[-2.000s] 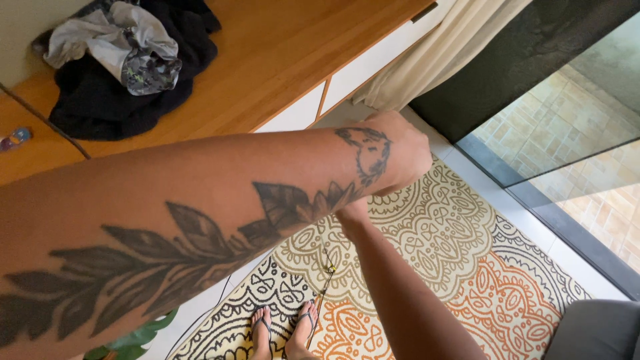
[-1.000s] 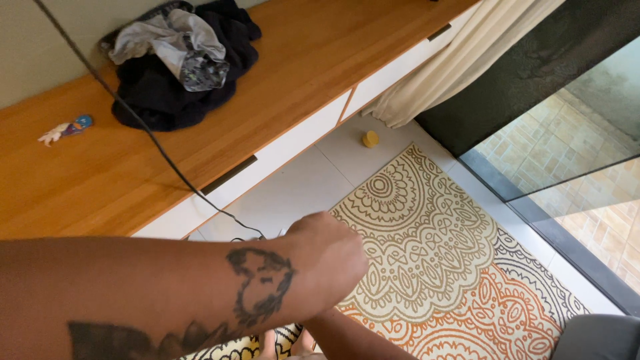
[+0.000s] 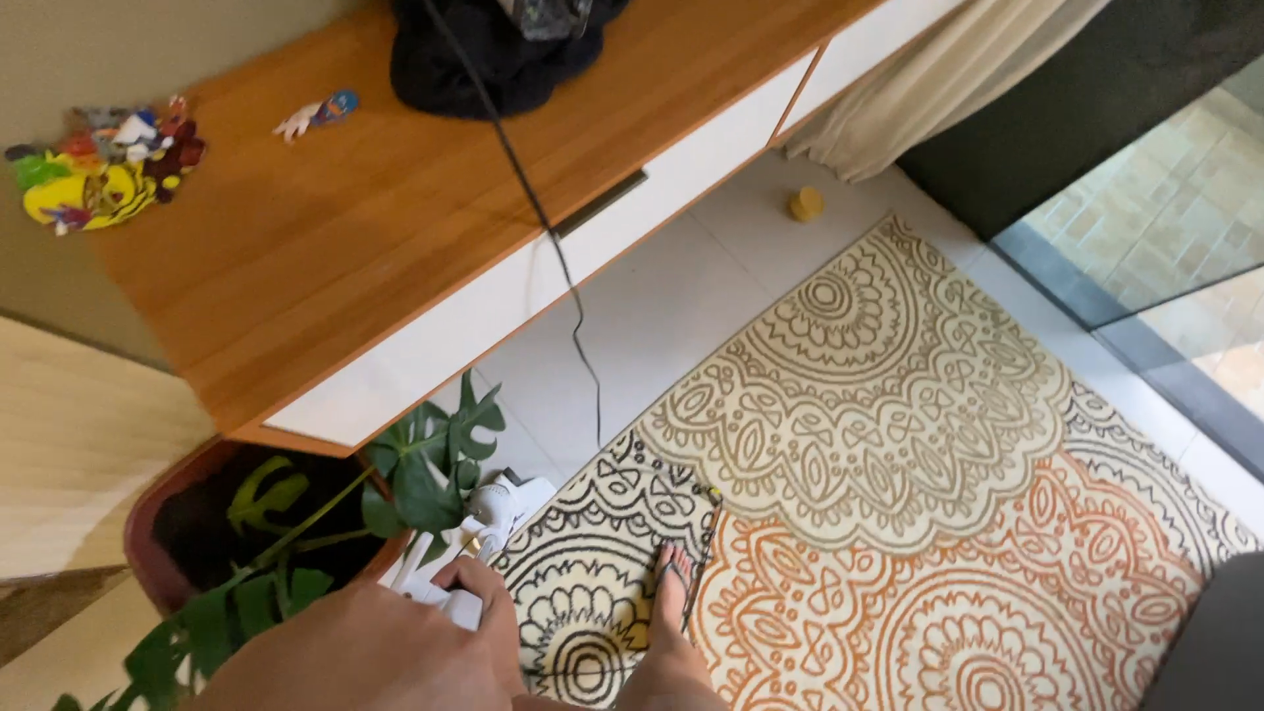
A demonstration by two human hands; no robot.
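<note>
At the bottom left, the back of my left hand (image 3: 341,647) is close to the camera, its fingers hidden. My right hand (image 3: 494,617) is just beyond it, with curled fingers around a white plastic piece (image 3: 459,604), perhaps a plug or adapter; the grip is partly covered. Past the fingers, a white device with a rounded part (image 3: 499,502) lies on the floor at the rug's edge, beside the leaves of a potted plant (image 3: 420,494). A thin black cable (image 3: 543,212) hangs across the wooden cabinet and down toward the rug.
Small colorful toys (image 3: 99,183), a figurine (image 3: 316,114) and dark cloth (image 3: 494,69) lie on the wooden cabinet (image 3: 296,227). A patterned rug (image 3: 869,474) covers part of the tiled floor, with my sandaled foot (image 3: 671,592) on it. A yellow object (image 3: 806,204) sits near the curtain (image 3: 889,114).
Both hands have moved down and left, from over the rug to beside the potted plant. The white piece at my right hand now shows. The view has shifted left.
</note>
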